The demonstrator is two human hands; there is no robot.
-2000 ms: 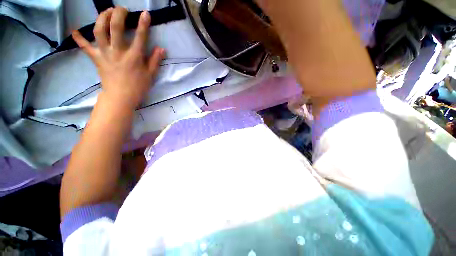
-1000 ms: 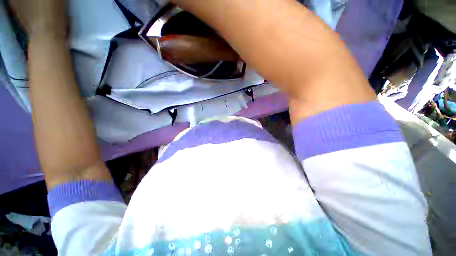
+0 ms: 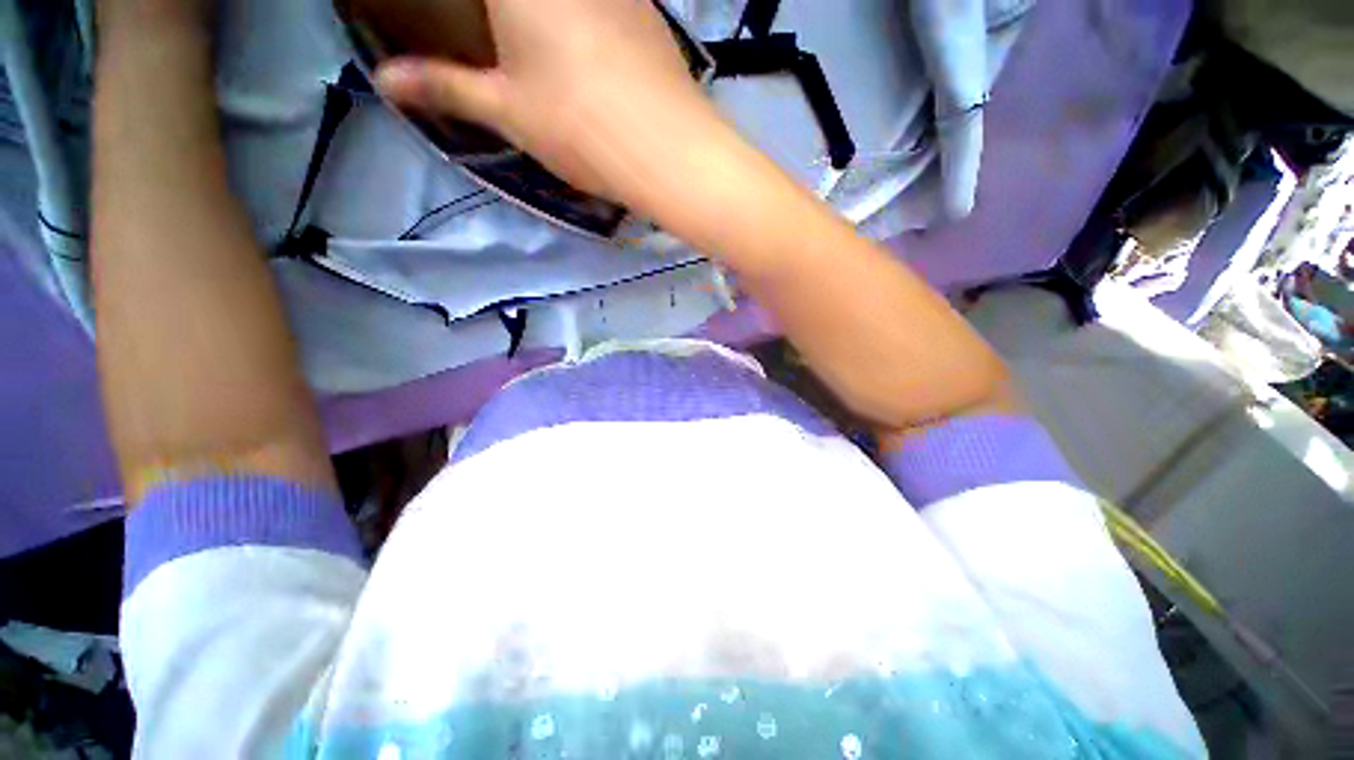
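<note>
The garment lies with its pale inside up (image 3: 446, 275), crossed by black seam strips, near the top of the view. The dark steam iron (image 3: 557, 193) with a metallic rim stands on it at the top centre. My right hand (image 3: 542, 89) is closed around the iron's brown handle from above, partly cut by the top edge. My left forearm reaches up over the garment's left part; my left hand is cut off by the top edge.
A purple-covered table (image 3: 1039, 178) shows around the garment. A grey panel (image 3: 1099, 386) lies to the right, with thin yellow hoses (image 3: 1166, 557) beside it. Piled cloth and oddments (image 3: 1307, 282) are at the far right.
My left hand has moved off the garment's middle, up and out of view. The iron and my right hand have moved left. More garment and the yellow hoses now show at the right.
</note>
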